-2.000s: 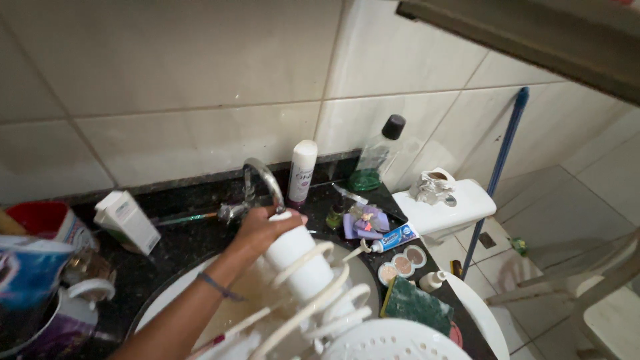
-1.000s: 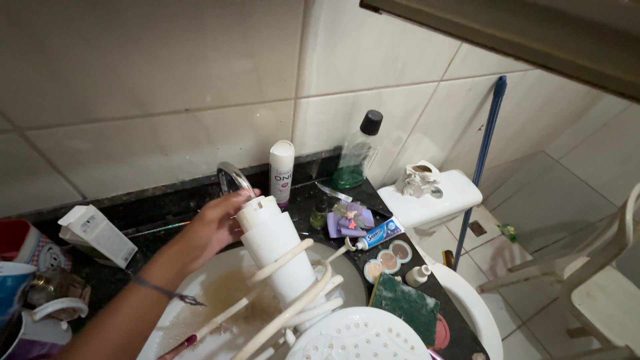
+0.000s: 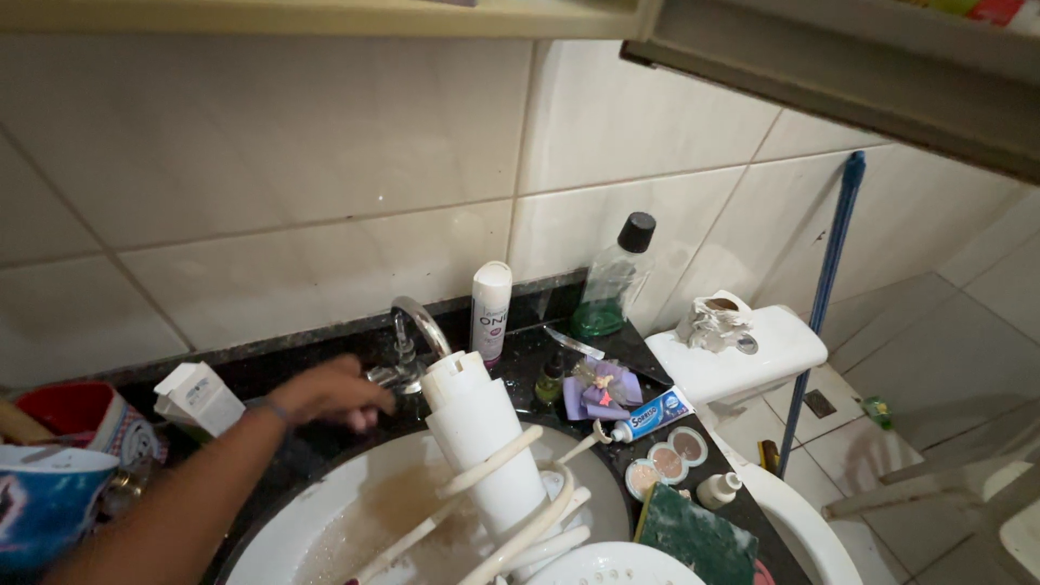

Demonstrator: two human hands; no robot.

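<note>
My left hand (image 3: pixel 345 398) is blurred beside the chrome faucet (image 3: pixel 418 325), near its handle; whether it touches the handle I cannot tell. Its fingers look curled, with nothing seen in them. A white plastic cylinder (image 3: pixel 475 431) leans upright in the sink under the spout, a pale cord (image 3: pixel 496 463) wound about it. The white sink basin (image 3: pixel 284 520) holds cloudy brownish water (image 3: pixel 382 520). At the bottom edge is a white perforated disc (image 3: pixel 617 565). My right hand is out of view.
Right of the sink lie a green scouring sponge (image 3: pixel 699 536), toothpaste (image 3: pixel 650 416) and round compacts (image 3: pixel 668 463). A spray can (image 3: pixel 491 313) and mouthwash bottle (image 3: pixel 613 280) stand behind. At left are a carton (image 3: pixel 199 398) and red container (image 3: pixel 65 414). A cabinet edge (image 3: pixel 812 97) overhangs.
My left hand has let go of the white cylinder's top and moved left to the faucet handle area. The cylinder stays in the sink beneath the spout.
</note>
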